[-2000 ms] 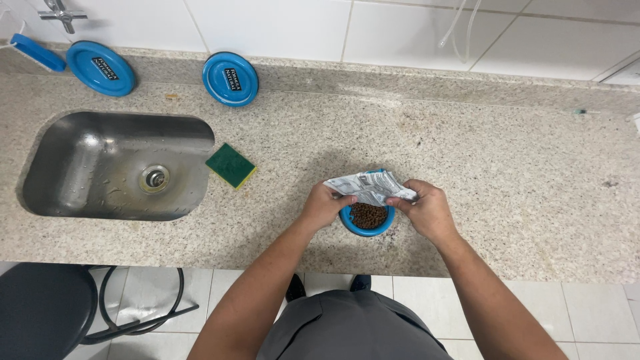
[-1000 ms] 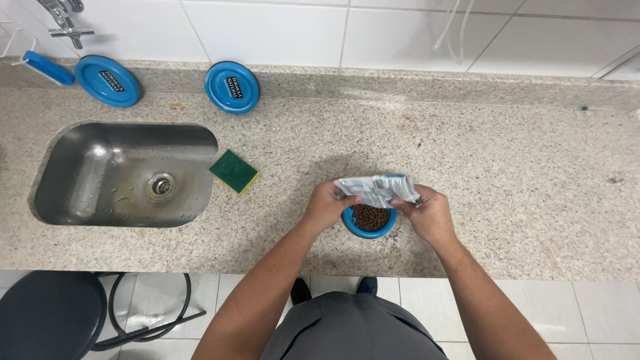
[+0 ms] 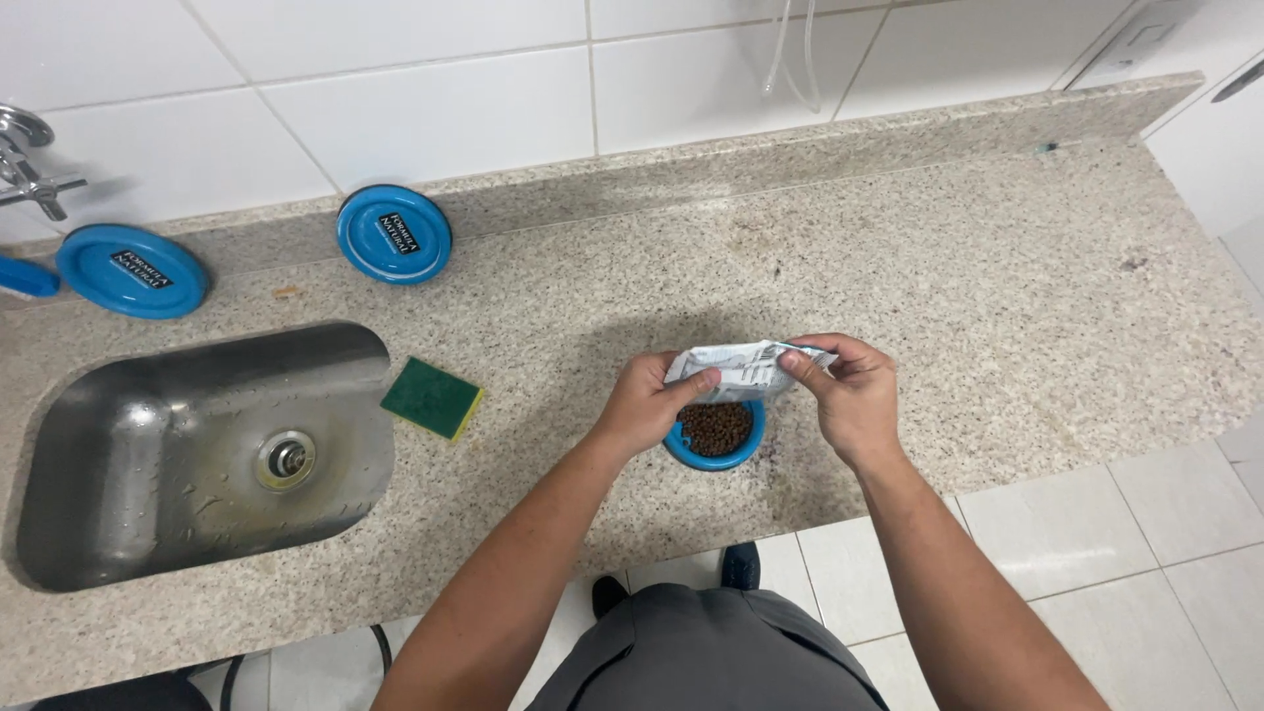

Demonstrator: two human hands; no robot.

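Observation:
A small white printed packet point(image 3: 736, 371) is gripped at both ends, above the granite countertop. My left hand point(image 3: 647, 400) pinches its left end with the thumb on top. At its right end, the thumb and fingers of my right hand point(image 3: 851, 390) close on it. Just under the packet stands a round blue bowl point(image 3: 715, 462) holding brown kibble point(image 3: 719, 429); the packet hides the bowl's far side. I cannot tell whether the packet is open.
Left of the bowl lies a green and yellow sponge point(image 3: 432, 398), beside a steel sink point(image 3: 212, 454). Two blue dishes, one at the left point(image 3: 133, 272) and another point(image 3: 395, 234), lean on the backsplash. A faucet point(image 3: 35, 178) and blue brush point(image 3: 28, 277) are at far left.
Both hands still hold the packet over the bowl; its shape and tilt between them have changed a little. The view has turned and shifted.

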